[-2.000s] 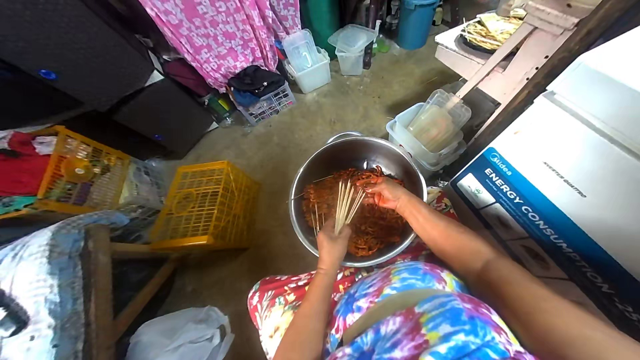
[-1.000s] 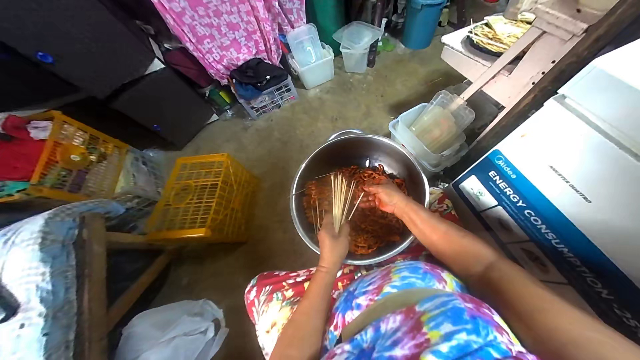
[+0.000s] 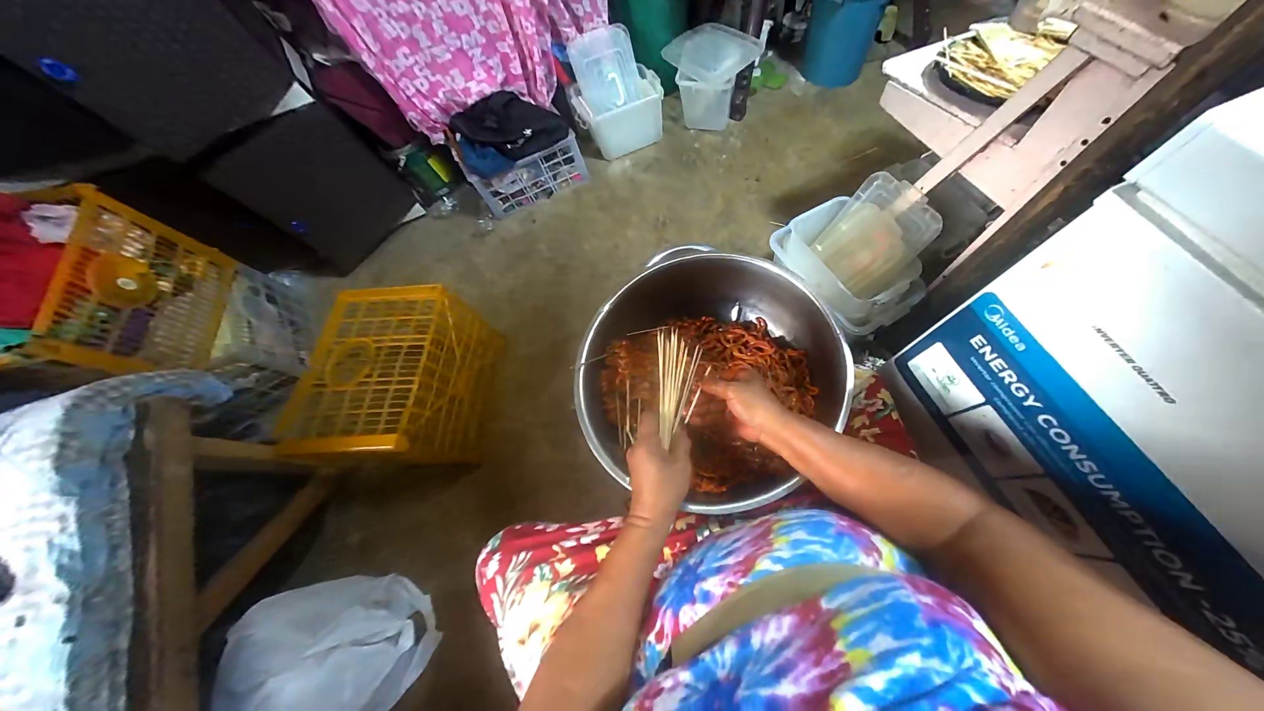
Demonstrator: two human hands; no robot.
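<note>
My left hand (image 3: 660,464) is closed round a bundle of thin wooden skewers (image 3: 674,375), which point up and away from me over a large stainless steel basin (image 3: 592,434). Reddish-orange food in curly strips (image 3: 755,346), perhaps marinated intestines, covers much of the basin's bottom. My right hand (image 3: 748,403) is just right of the bundle, over the food, with its fingertips near a thin skewer; whether it grips that skewer or a piece of food is hard to tell. A few more skewers lean at the basin's left side.
Stacked clear plastic containers (image 3: 854,252) stand beside the basin at the upper right. A yellow plastic crate (image 3: 390,375) is on the floor to the left, with a white plastic bag (image 3: 326,647) at the lower left. A large white appliance (image 3: 1165,326) fills the right side.
</note>
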